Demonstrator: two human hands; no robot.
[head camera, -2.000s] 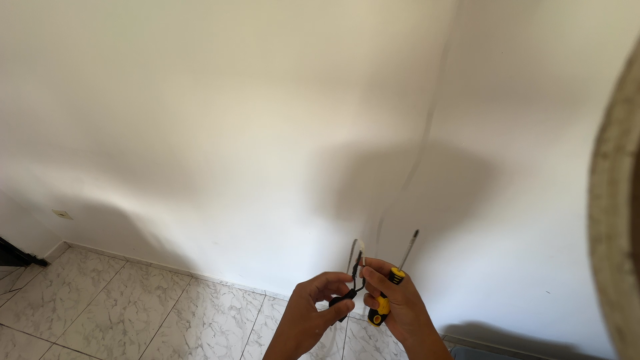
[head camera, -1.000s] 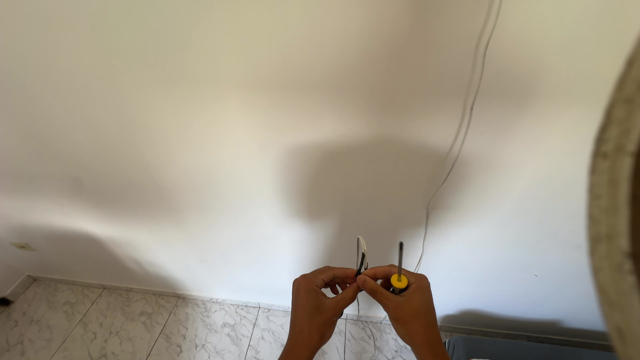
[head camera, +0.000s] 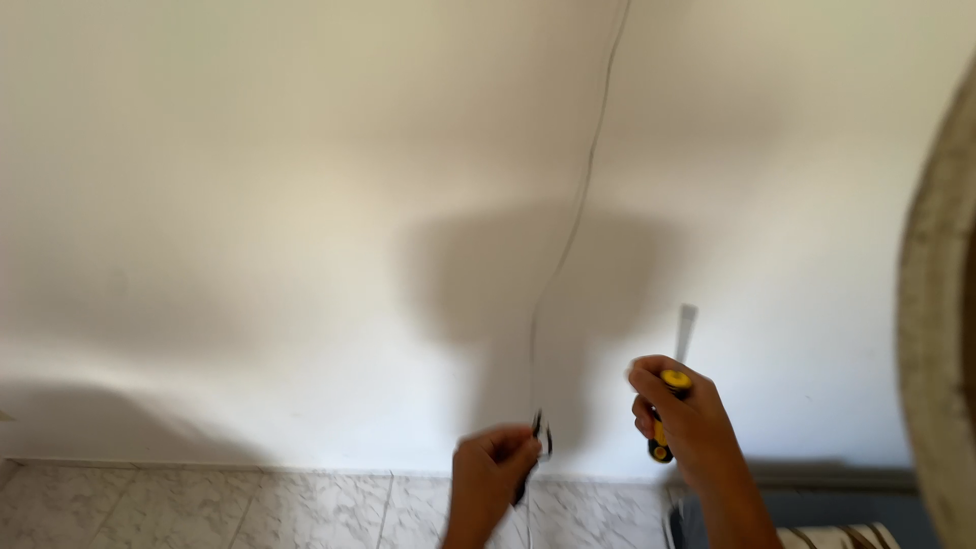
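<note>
My left hand (head camera: 492, 473) pinches a small black cable end (head camera: 543, 441) between thumb and fingers, low in front of the wall; motion blur hides its exact kind. A thin cable (head camera: 591, 160) hangs down the wall and reaches toward that hand. To the right, apart from it, my right hand (head camera: 679, 415) is closed around a screwdriver with a yellow and black handle (head camera: 660, 442). The screwdriver's metal shaft (head camera: 685, 335) points up and is blurred.
A white wall (head camera: 267, 229) rises behind a marbled tile floor (head camera: 320, 511). At the right edge stands a pale curved rim (head camera: 930, 267), close to the camera. A blue-grey object (head camera: 839, 507) with a patterned cloth (head camera: 846, 537) lies at bottom right.
My hands were together at the black cable piece; now my right hand has moved away to the right with the screwdriver. My left hand still holds the cable end.
</note>
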